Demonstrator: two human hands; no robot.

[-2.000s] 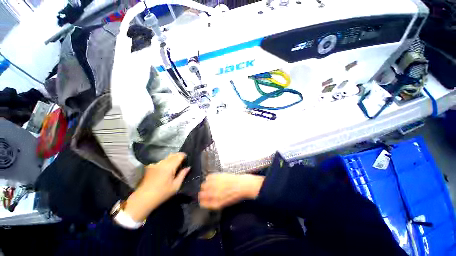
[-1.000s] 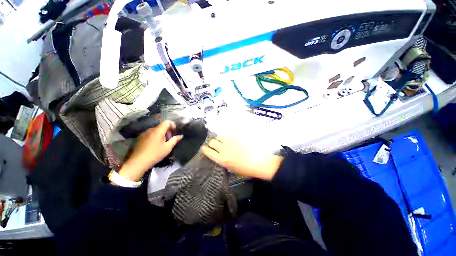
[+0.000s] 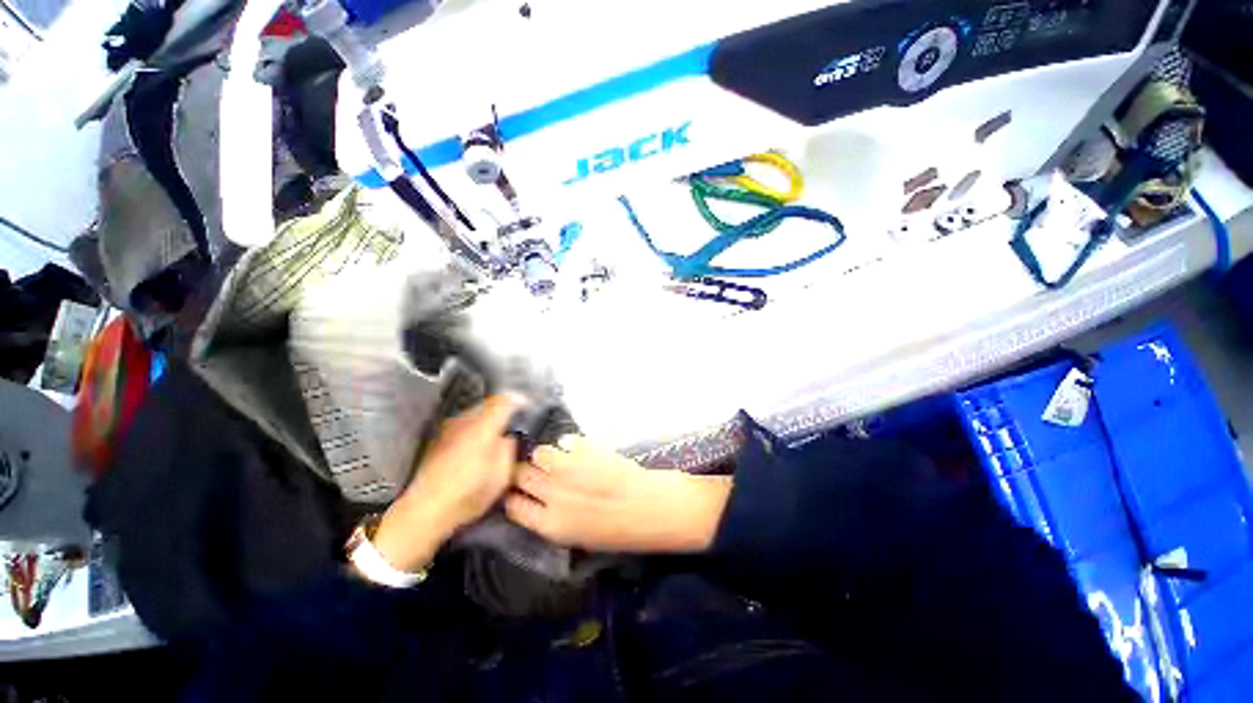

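Observation:
The garment shows a pale checked panel (image 3: 344, 371) left of the machine's needle area and a dark grey piece (image 3: 515, 570) hanging at the wearer's lap. My left hand (image 3: 467, 460) and my right hand (image 3: 584, 494) are close together in front of the presser foot (image 3: 533, 261), near the table's front edge. Both pinch the dark grey cloth edge between their fingertips. The cloth between the hands and the presser foot is blurred. Whether any cloth lies under the foot cannot be told.
The white sewing machine (image 3: 632, 151) stands behind. Teal and yellow loops (image 3: 756, 220) and thread snips (image 3: 721, 291) lie on its bed. A blue bin or bag (image 3: 1099, 494) is at the lower right. A red box (image 3: 113, 392) and grey cut pieces (image 3: 144, 192) are at the left.
Since one second ago, both hands have moved down towards the lap and closer together. The herringbone piece, spread out below them then, is now bunched, and the cloth has drawn away from the presser foot.

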